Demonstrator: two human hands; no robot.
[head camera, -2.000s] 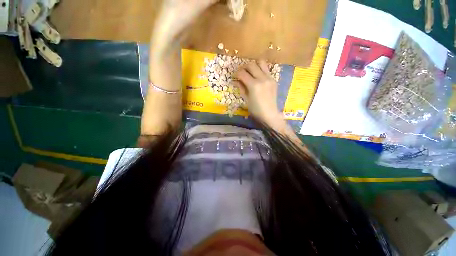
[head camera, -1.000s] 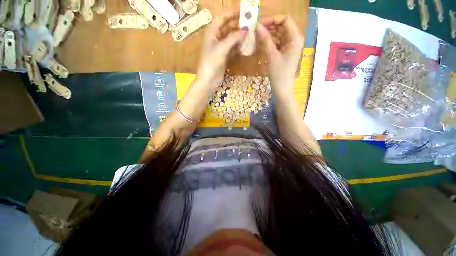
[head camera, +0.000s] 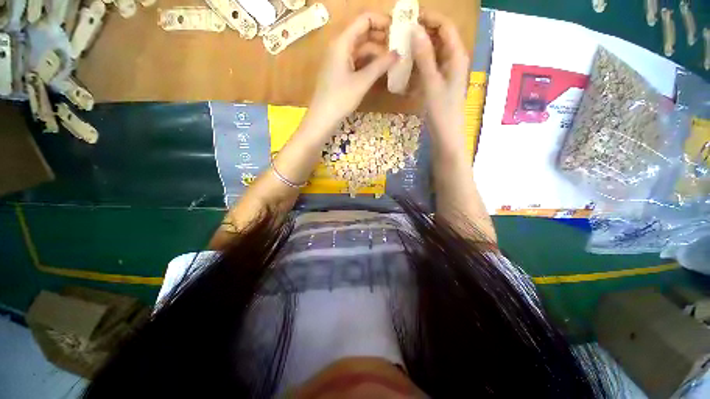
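Note:
A cream elongated housing (head camera: 402, 47) is held upright between my two hands over the brown board (head camera: 210, 70), near the top of the view. My left hand (head camera: 354, 62) grips it from the left side with thumb and fingers. My right hand (head camera: 442, 58) grips it from the right side. The fingertips hide part of the housing, and I cannot tell whether a small insert is in the fingers. A loose pile of small pale round inserts (head camera: 374, 152) lies below my hands on the yellow-grey printed sheet (head camera: 237, 152).
Several cream housings (head camera: 296, 28) lie on the board at upper left, with a heap (head camera: 47, 58) at far left. A clear bag of inserts (head camera: 615, 125) lies on white printed paper (head camera: 514, 164) at right. More housings (head camera: 668, 31) lie at upper right. Cardboard boxes (head camera: 86, 327) stand below.
Two seconds ago my right hand was in the insert pile and my left hand was at the top with a housing. Both hands then came together on the housing, which has since shifted slightly right.

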